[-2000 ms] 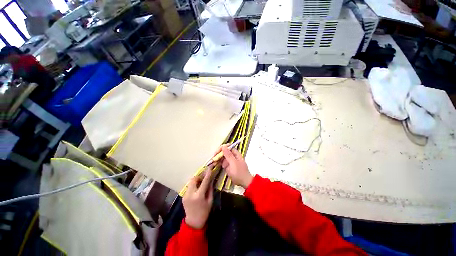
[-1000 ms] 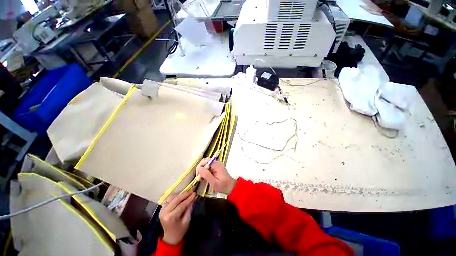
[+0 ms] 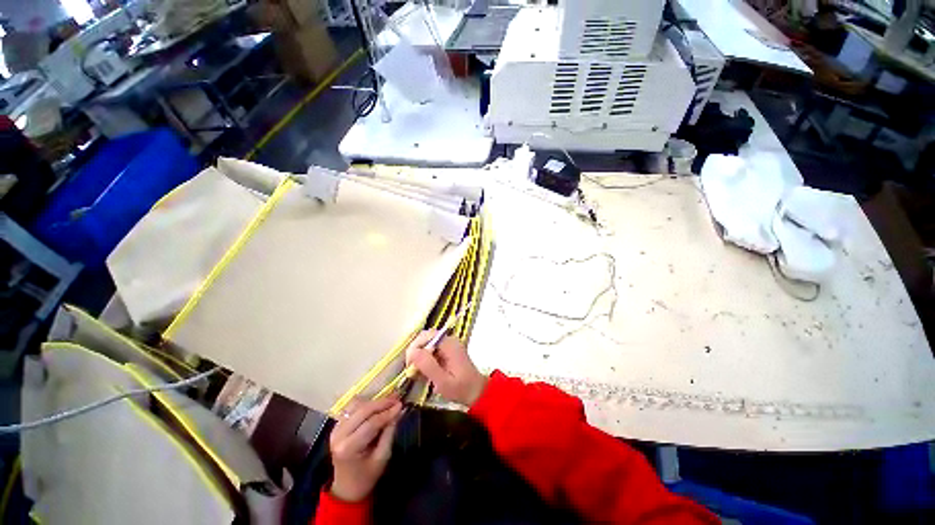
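A large beige bound fabric panel (image 3: 318, 277) lies on top of a panel stack at the table's left side. Yellow edge binding (image 3: 470, 269) shows as several stripes along its right side. My right hand (image 3: 447, 367) holds a slim, pale pen-like tool (image 3: 438, 336) like a pencil, its tip at the yellow edges. My left hand (image 3: 363, 441) is just below and left of it, with its fingertips at the near corner of the bound edges. Its fingers hold the edge binding there; the exact grip is small and blurred.
A thin pale cord (image 3: 559, 314) loops on the worktable (image 3: 677, 338). Behind are a white vented machine (image 3: 605, 97) and a small black box (image 3: 555, 174). A white cloth bundle (image 3: 754, 210) lies right. More panels (image 3: 113, 431) hang at left under a grey cable (image 3: 123, 394); a blue bin (image 3: 118, 195) stands beyond.
Since two seconds ago, the view has shifted and both hands have moved nearer the panel's near corner. Over the last second the hands have hardly moved; the tool still points at the yellow edges.
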